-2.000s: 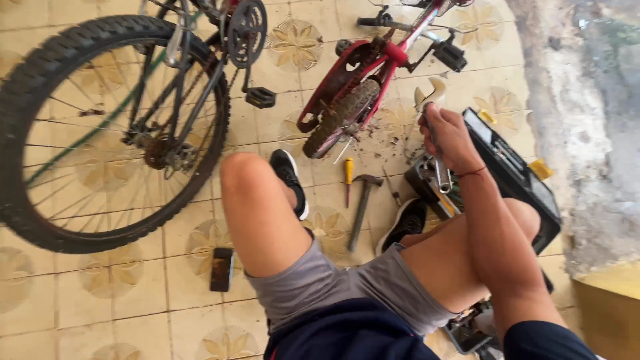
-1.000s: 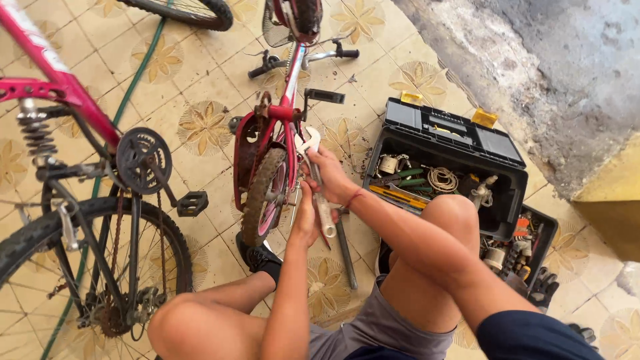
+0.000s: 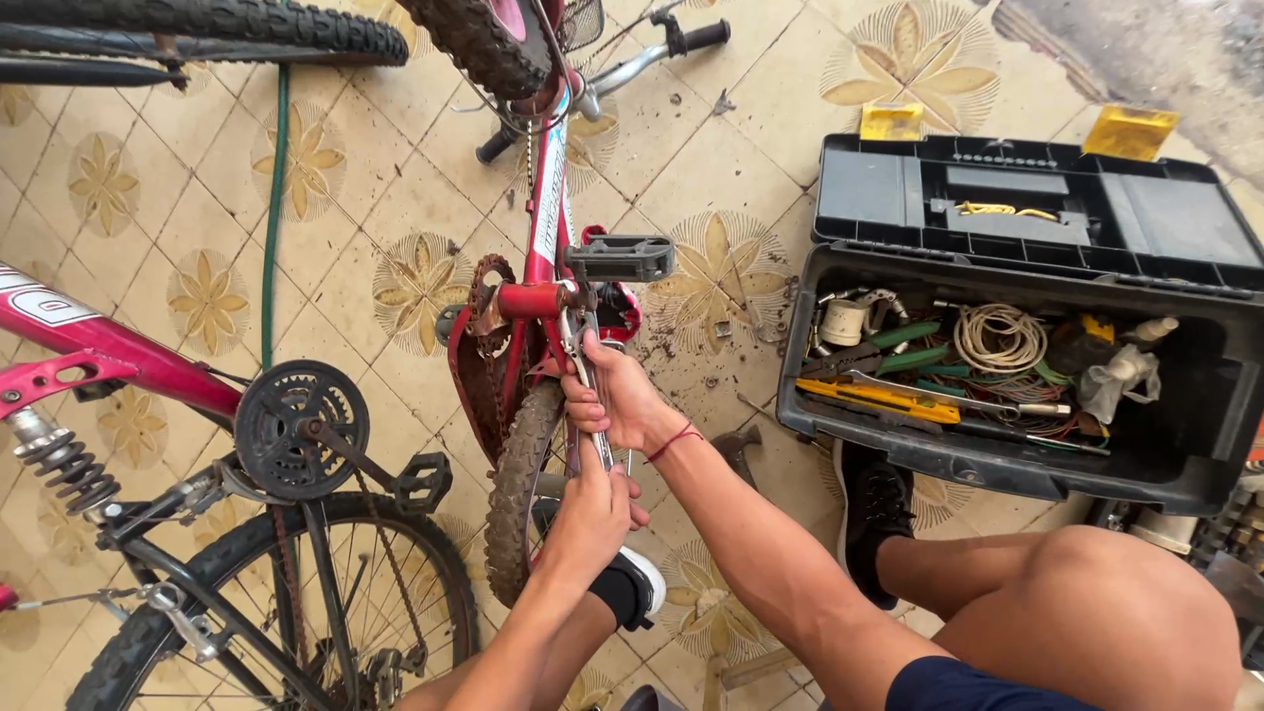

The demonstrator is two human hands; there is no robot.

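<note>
A small red bicycle [image 3: 541, 237] lies on the tiled floor in front of me, its knobby tyre [image 3: 513, 494] toward me. My right hand [image 3: 617, 390] is closed around the upper part of a metal wrench [image 3: 587, 370], whose head is at the bottom bracket shell [image 3: 533, 300], just below the black pedal [image 3: 620, 259]. Lower down, my left hand [image 3: 592, 509] grips the handle end of the wrench. Fingers hide part of the tool, and whether its jaws touch the bracket I cannot tell.
An open black toolbox [image 3: 987, 464] with pliers, cable and a yellow cutter stands at the right. A hammer [image 3: 736, 454] lies near my right forearm. A larger pink bicycle [image 3: 148, 360] is at the left, with a green hose [image 3: 277, 217] behind it.
Two seconds ago my right hand held the wrench up near the toolbox; now it is at the red bicycle's bottom bracket, and my left hand is on the handle. The view has shifted.
</note>
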